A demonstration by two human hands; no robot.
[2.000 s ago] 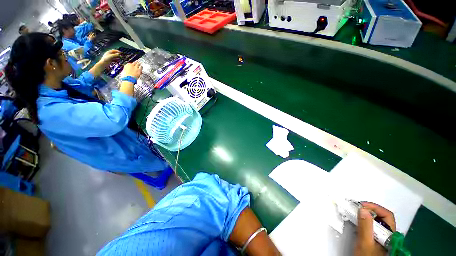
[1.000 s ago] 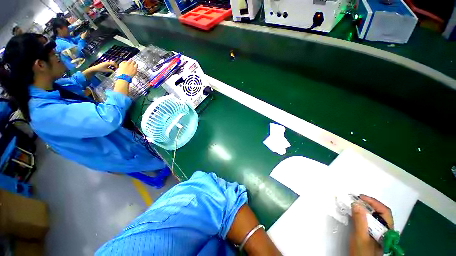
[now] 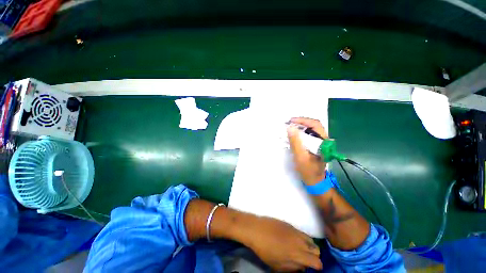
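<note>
My right hand [image 3: 308, 154] holds a white dispensing syringe [image 3: 310, 143] like a pen, its tip pointing left over the white paper sheet [image 3: 266, 181]. The syringe has a green cap [image 3: 331, 151] at its rear, with a clear hose and a thin black cord running from it. A blue band is on the right wrist. My left hand [image 3: 290, 248] lies low near the front edge of the sheet, back up, fingers pointing right. Its fingertips and palm are hidden, so I cannot tell if it holds anything.
A light-blue fan [image 3: 51, 173] and a white box with a fan grille [image 3: 47, 111] stand at left. A crumpled white tissue [image 3: 192, 114] lies left of the sheet. A black controller [image 3: 469, 170] and white rounded piece [image 3: 432, 113] are at right. A small black component [image 3: 345, 53] lies on the far strip.
The view has swung right and down, bringing in the controller, right forearm and left hand. The neighbouring worker is mostly out of view. The syringe stays in my right hand.
</note>
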